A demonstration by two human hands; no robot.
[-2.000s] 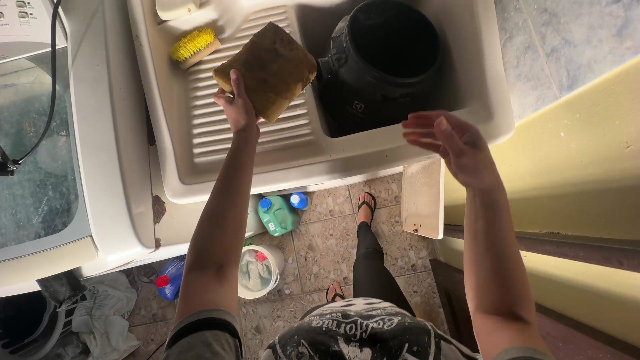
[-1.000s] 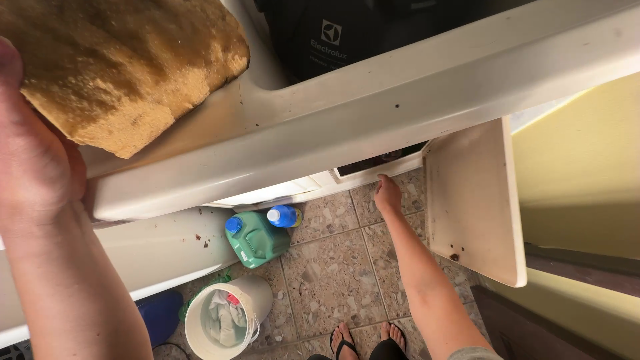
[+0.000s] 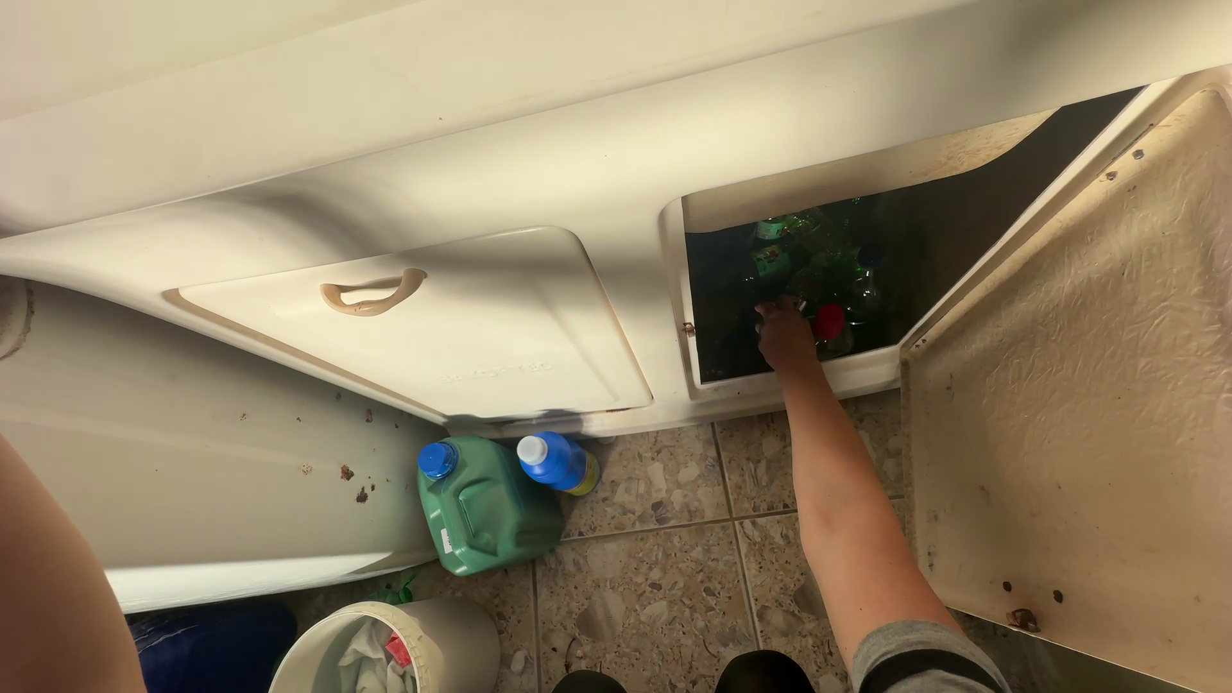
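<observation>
My right hand [image 3: 786, 332] reaches through the open doorway of the white cabinet [image 3: 626, 241] under the sink. Its fingers are bent beside a red round object [image 3: 829, 321]; shadow hides whether they hold anything. Several green and clear plastic bottles [image 3: 772, 260] lie in the dark behind it. Of my left arm only a part of the forearm shows at the left edge, and the hand is out of view.
The cabinet door [image 3: 1068, 404] stands swung out at the right; a closed door [image 3: 414, 337] with a beige handle is at the left. On the tiled floor are a green jug [image 3: 491, 505], a blue bottle [image 3: 558, 462] and a white bucket [image 3: 452, 645] holding cloths.
My right hand has moved from above the sink edge down into the cabinet. My left hand, earlier holding a brown block-like object, has left the view. The view has tilted down closer to the cabinet.
</observation>
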